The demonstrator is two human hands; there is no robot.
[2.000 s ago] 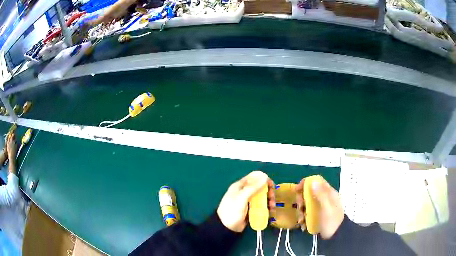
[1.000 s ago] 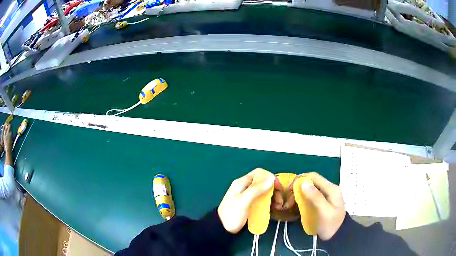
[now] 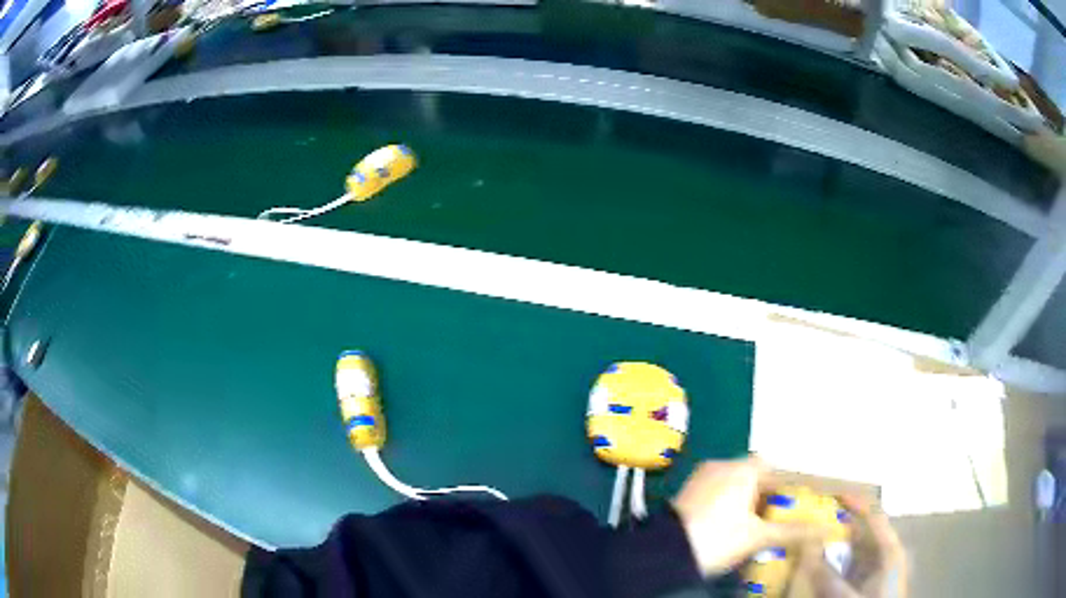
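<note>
My left hand (image 3: pixel 727 516) and my right hand (image 3: pixel 879 551) are close together at the lower right, slightly blurred. Between them are yellow electronic units (image 3: pixel 804 507) with blue and white patches, partly covered by my fingers. Which unit each hand bears is hard to tell. Another yellow unit (image 3: pixel 637 416) lies face up on the green side bench (image 3: pixel 503 386), its white cord hanging toward me. A further unit (image 3: pixel 359 401) lies on its narrow side to the left, its cord curving right to my dark sleeve.
A yellow unit (image 3: pixel 381 172) with a cord lies on the green conveyor (image 3: pixel 608 210) beyond the pale rail (image 3: pixel 468 266). White paper sheets (image 3: pixel 818 403) lie right of the bench. An open brown carton (image 3: pixel 129 514) stands lower left. A small dark object (image 3: pixel 36 352) is at the left.
My hands have moved right with the units, off the bench middle. The unit that was between them now lies uncovered. The view has shifted, and the person's hand at the far left is gone.
</note>
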